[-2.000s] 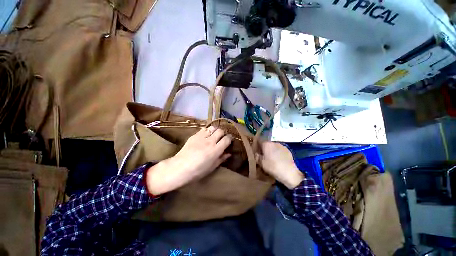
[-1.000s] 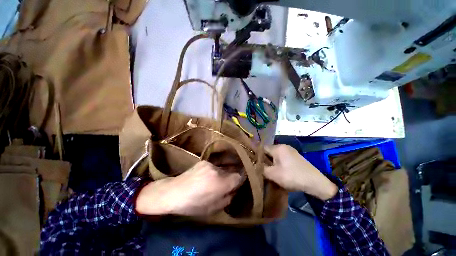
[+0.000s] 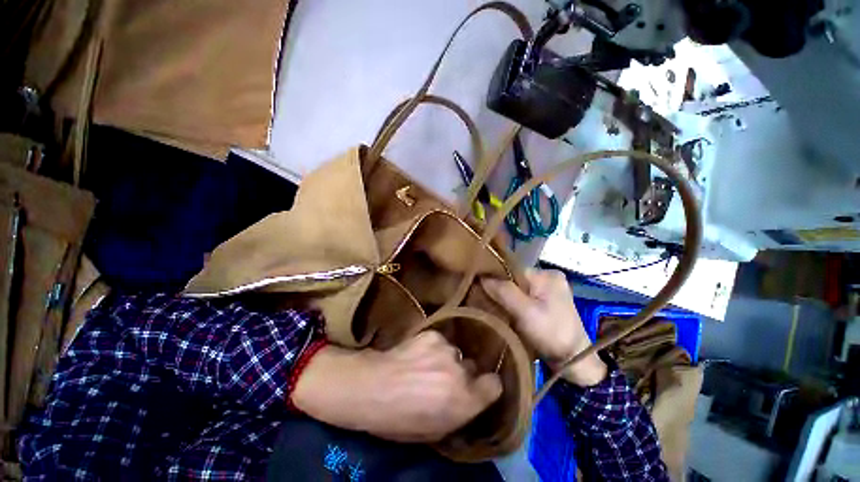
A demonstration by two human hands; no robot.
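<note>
A tan tote bag (image 3: 302, 226) lies open on my lap, tilted, with its zipper (image 3: 387, 270) parted and a white line along its left side edge. Its two loop handles (image 3: 693, 221) stand up; the far one reaches the machine. My left hand (image 3: 405, 381) is in the near part of the bag's opening, fingers curled and slightly blurred; whether they grip anything is unclear. My right hand (image 3: 542, 315) pinches the bag's right rim, thumb inside, other fingers mostly hidden behind it.
The sewing machine's dark cylinder arm (image 3: 542, 89) is just beyond the bag. Teal-handled scissors (image 3: 533, 207) and yellow-and-black pliers (image 3: 481, 193) lie on the grey table (image 3: 349, 56). A blue bin (image 3: 688, 329) with brown pieces is lower right; tan panels (image 3: 189, 71) are upper left.
The bag has turned, its left side now spreading open and its mouth wider. My left hand has moved right and into the near opening. The view has shifted relative to the machine and table.
</note>
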